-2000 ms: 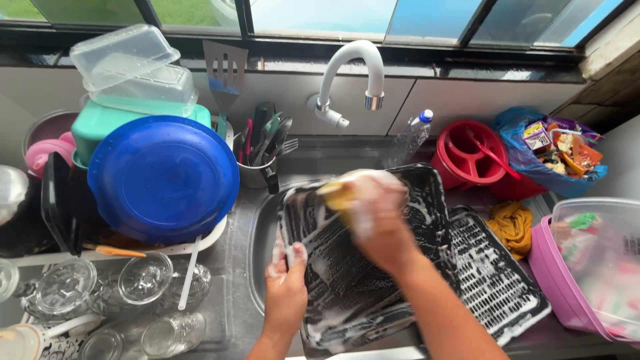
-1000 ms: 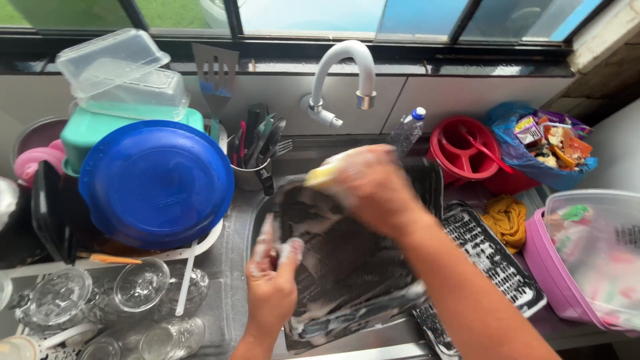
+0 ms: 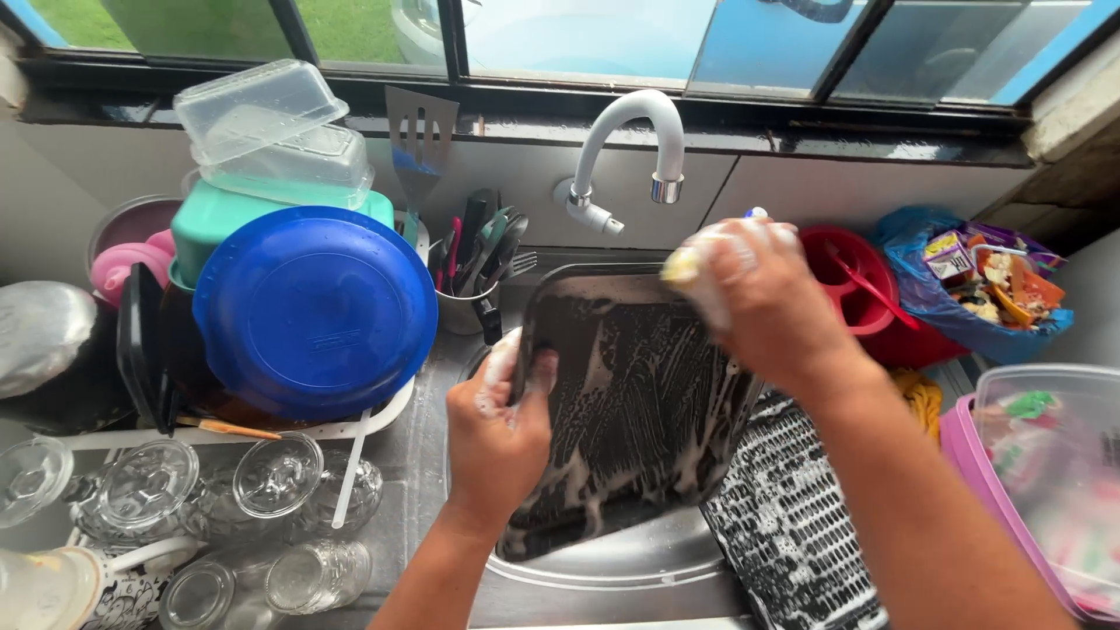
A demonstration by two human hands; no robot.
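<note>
A dark rectangular baking pan, streaked with suds, is held tilted over the steel sink basin. My left hand grips the pan's left rim, thumb on the inner side and foam on the fingers. At the pan's upper right corner, my right hand holds a foamy yellow sponge; the hand is slightly blurred. A black slotted tray covered in suds lies to the right of the basin, partly behind my right forearm. Above the pan stands the white faucet, with no water seen running.
Left of the basin, a blue plastic bowl, clear containers and upturned glasses crowd a rack. A cutlery holder stands behind. At right are a red divided container, a blue waste bag and a pink tub.
The right hand with the sponge has moved to the pan's upper right corner. The pan is tilted more, showing part of the basin below it.
</note>
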